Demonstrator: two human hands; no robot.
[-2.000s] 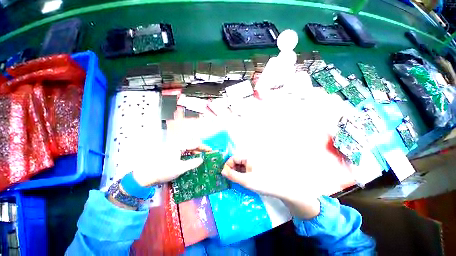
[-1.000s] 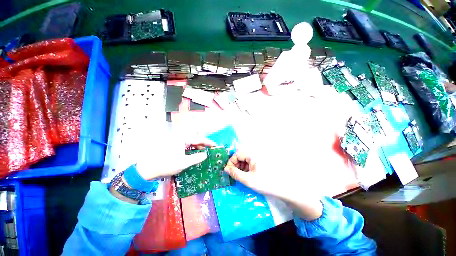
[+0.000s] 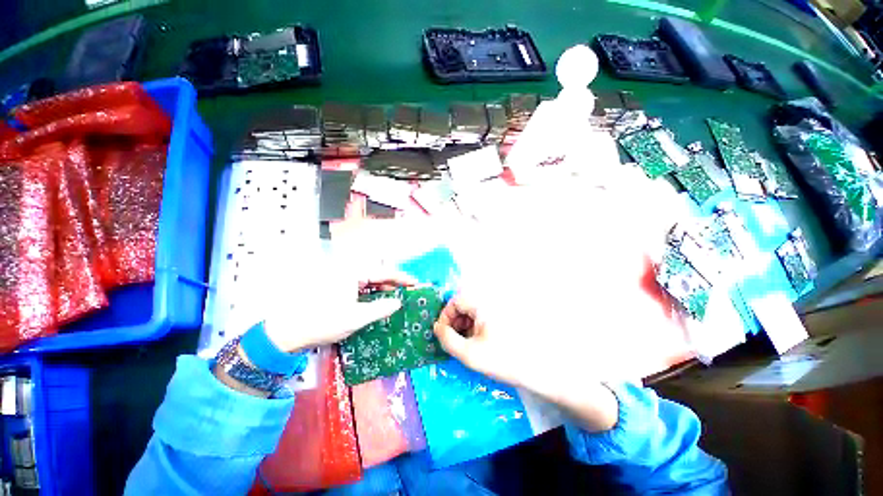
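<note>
A green circuit board (image 3: 392,339) lies tilted over red bags and a bright blue sheet (image 3: 470,412) at the bench's front edge. My left hand (image 3: 324,305) holds the board by its upper left side, thumb along the top face. Glare washes out much of this hand. My right hand (image 3: 484,339) is at the board's right edge, thumb and forefinger curled together. Whether anything small is between those fingertips cannot be told. A dark patterned band (image 3: 247,371) and a blue band are on my left wrist.
Blue bin (image 3: 184,223) with red bubble bags at left, smaller blue bin (image 3: 60,417) below. White perforated plate (image 3: 263,242), grey modules (image 3: 416,126) and white bottle (image 3: 578,70) on the bench. Boards (image 3: 695,179) at right, carton (image 3: 775,426) lower right. Black housings (image 3: 482,55) on the green belt.
The black housings on the belt have shifted slightly left since one second ago. My right fingers have moved slightly at the board's edge. The board stays in my left hand.
</note>
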